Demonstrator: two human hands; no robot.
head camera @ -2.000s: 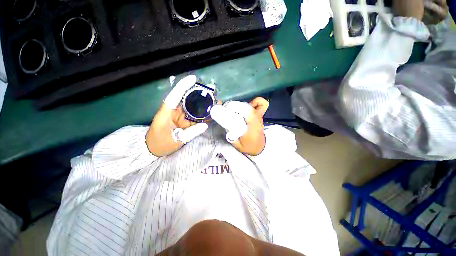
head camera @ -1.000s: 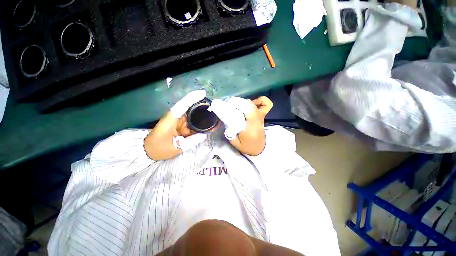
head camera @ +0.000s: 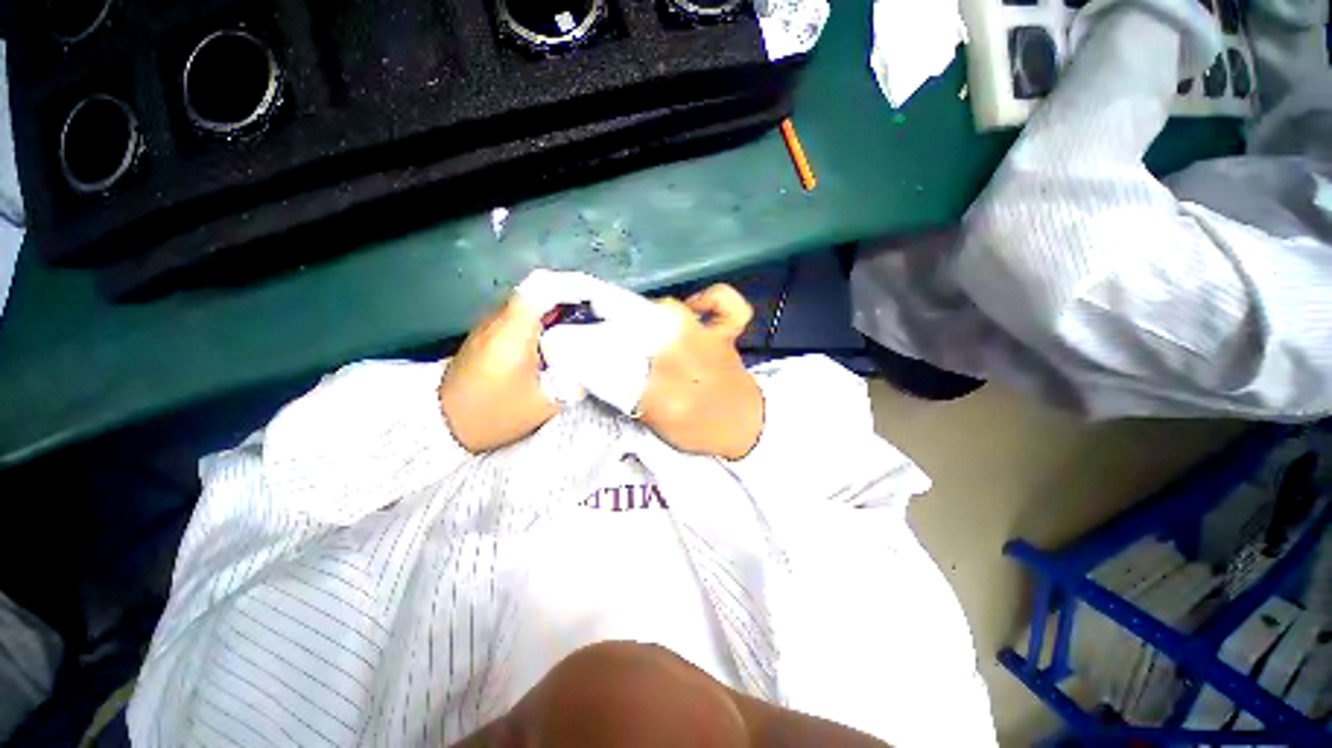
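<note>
My left hand (head camera: 497, 377), with white covers on its fingertips, is closed around a smartwatch body (head camera: 573, 313) above my lap at the bench edge. Only a small dark part of the watch shows; white material hides the rest. My right hand (head camera: 701, 377) is against the watch with a white wiping cloth (head camera: 611, 351) over it. Cloth and finger covers are hard to tell apart. A black foam tray (head camera: 383, 146) lies beyond my hands, with round dark watches (head camera: 232, 82) in several pockets.
An orange stick (head camera: 798, 155) lies right of the tray. White wipes (head camera: 916, 47) lie near a white foam tray (head camera: 996, 105) at the upper right. Another person's sleeve (head camera: 1096, 190) reaches over that tray. A blue rack (head camera: 1125, 621) stands on the floor at the lower right.
The watch face showed between my hands earlier; now white material covers most of it. My right hand has moved left over the watch. The other person's arm has shifted over the white tray.
</note>
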